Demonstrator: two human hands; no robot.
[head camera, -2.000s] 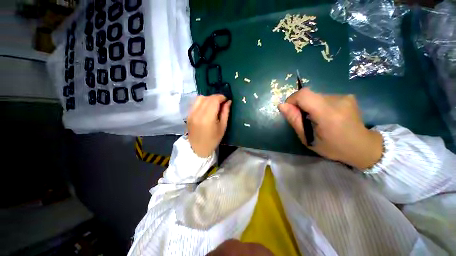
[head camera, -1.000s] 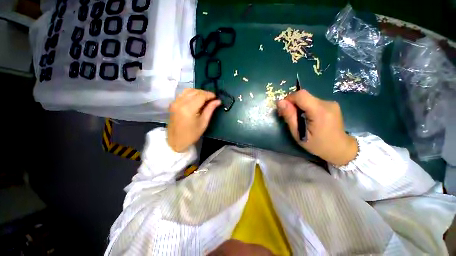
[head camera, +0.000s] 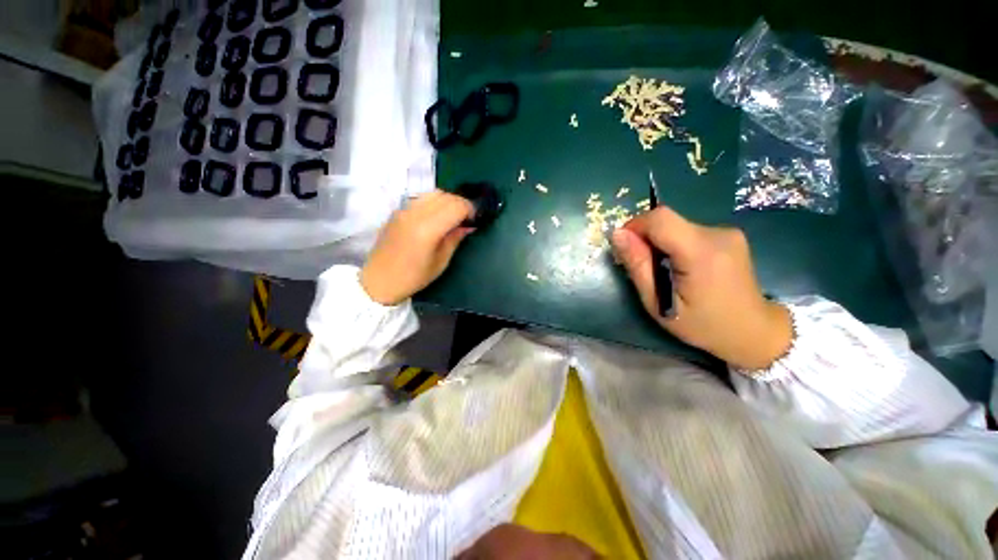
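My left hand (head camera: 421, 243) pinches a black frame (head camera: 482, 205) at its fingertips, near the left part of the green bench; the frame looks dark and bunched, and I cannot tell if it is one or two. My right hand (head camera: 700, 279) holds a slim dark pointed tool (head camera: 663, 273) like a pen, its tip pointing away from me. Small cream parts (head camera: 600, 218) lie scattered just beyond and left of my right fingers. A larger cream pile (head camera: 646, 107) lies farther back. Several loose black frames (head camera: 472, 115) lie together at the back left of the bench.
A stacked white sheet (head camera: 372, 142) carries rows of black frames at the left edge. A small clear bag (head camera: 786, 181) with tiny bits lies right of the pile, and a larger clear bag (head camera: 936, 219) is farther right. Hazard tape (head camera: 274, 334) marks the grey floor (head camera: 208, 350).
The black frame that lay on the bench beyond my left hand is no longer seen there. The frame in my left hand has changed its tilt. My right hand still holds the tool in nearly the same place.
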